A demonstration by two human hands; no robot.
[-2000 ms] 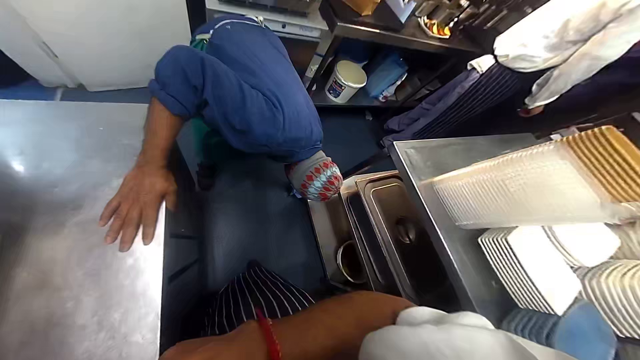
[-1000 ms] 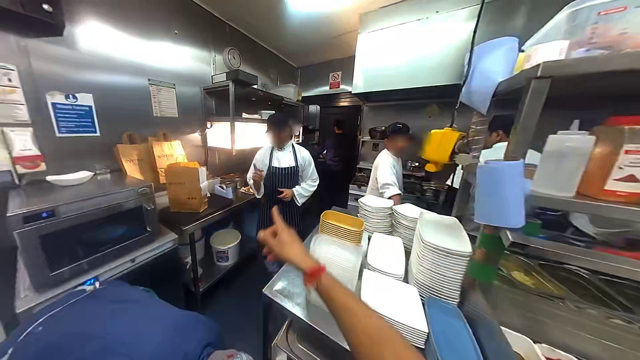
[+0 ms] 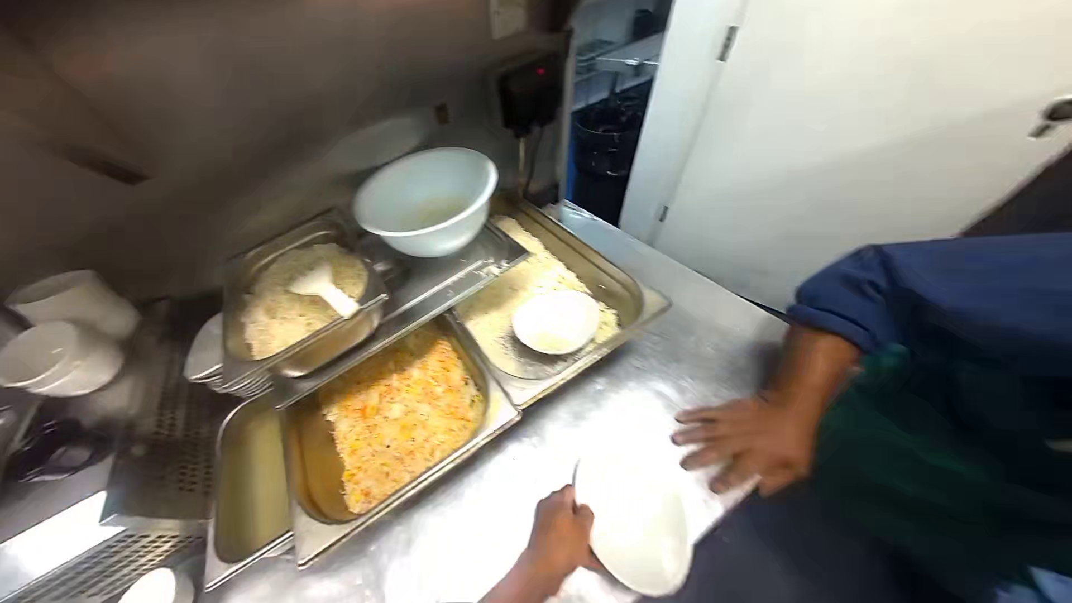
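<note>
My left hand (image 3: 559, 533) grips the left rim of a white oval dish (image 3: 634, 519), which is tilted over the steel counter near the bottom of the view. Glare hides part of the dish's upper end. My right hand is not in view. Up and to the left of the dish is a steel pan of orange-flecked rice (image 3: 410, 410). Behind it, another pan (image 3: 611, 272) holds pale rice with a small white bowl (image 3: 555, 322) in it. A third pan of pale rice (image 3: 276, 322) has a white scoop (image 3: 322, 286) in it.
A co-worker's hand (image 3: 754, 440) rests flat on the counter (image 3: 695, 335), right of the dish. A large white bowl (image 3: 427, 201) stands on a steel lid (image 3: 456, 268). White bowls (image 3: 59, 360) are stacked at left. A white door (image 3: 846, 126) is behind.
The view has swung from the stacked plates and aisle to the rice counter. My raised arm with the red wristband is out of view; my left hand now holds a white dish.
</note>
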